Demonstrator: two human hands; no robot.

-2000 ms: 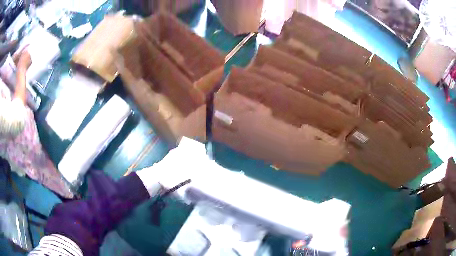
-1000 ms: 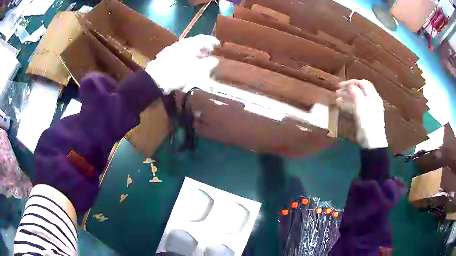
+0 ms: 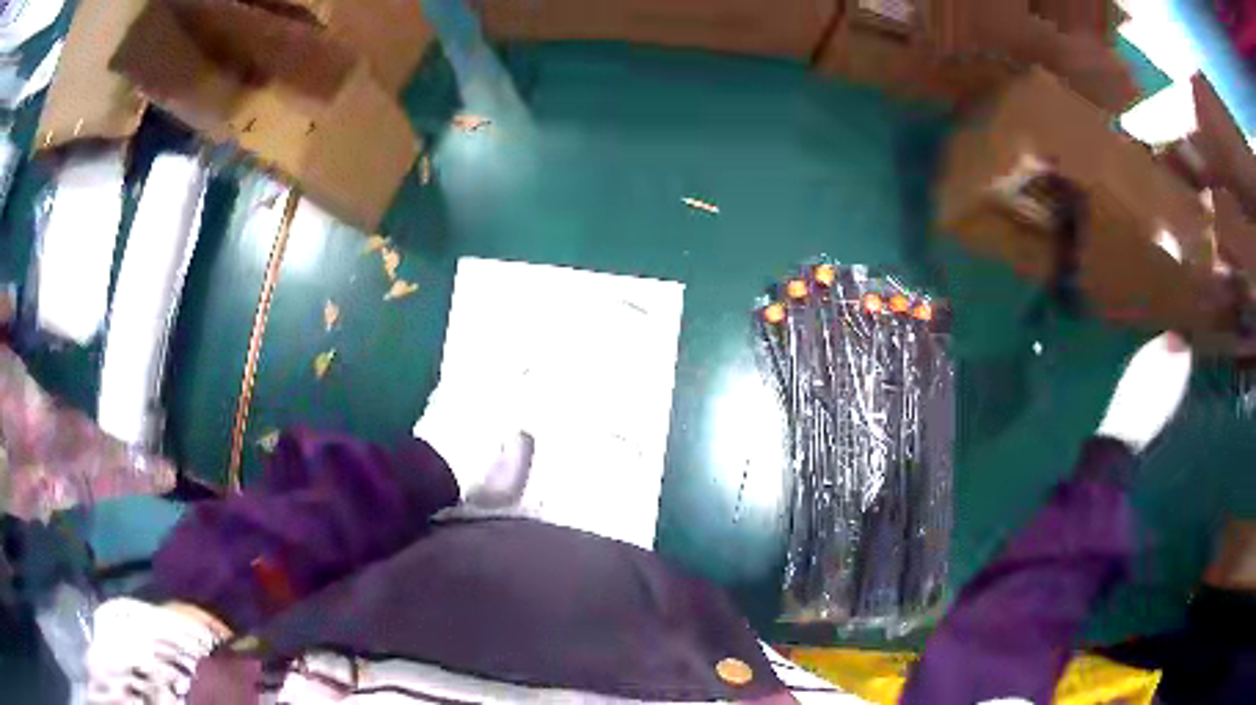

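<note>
A white moulded foam tray [image 3: 579, 358] lies in front of me with its mostly plain face up. My left hand [image 3: 475, 461], in a white glove, is at its lower left edge and seems to grip it; glove and tray blend together. Several black orange-tipped parts in clear bags [image 3: 868, 455] lie fanned to the right of the tray. My right hand [image 3: 1152, 388], gloved and blurred, is at the far right beside a brown carton [image 3: 1012, 152]; its fingers are not clear. A black cable [image 3: 1065, 234] hangs at that carton.
An open carton [image 3: 296, 131] stands at upper left, above long white units [image 3: 152, 296]. A wooden strip [image 3: 262, 344] runs along the table, with cardboard scraps [image 3: 390, 259] beside it. More cartons line the top edge. A yellow basket [image 3: 1109, 680] shows at the bottom right.
Both hands have left the filled carton; my left hand has come down to the tray, my right hand out to the right. The tray's hollows no longer show. A carton with a cable now stands at right.
</note>
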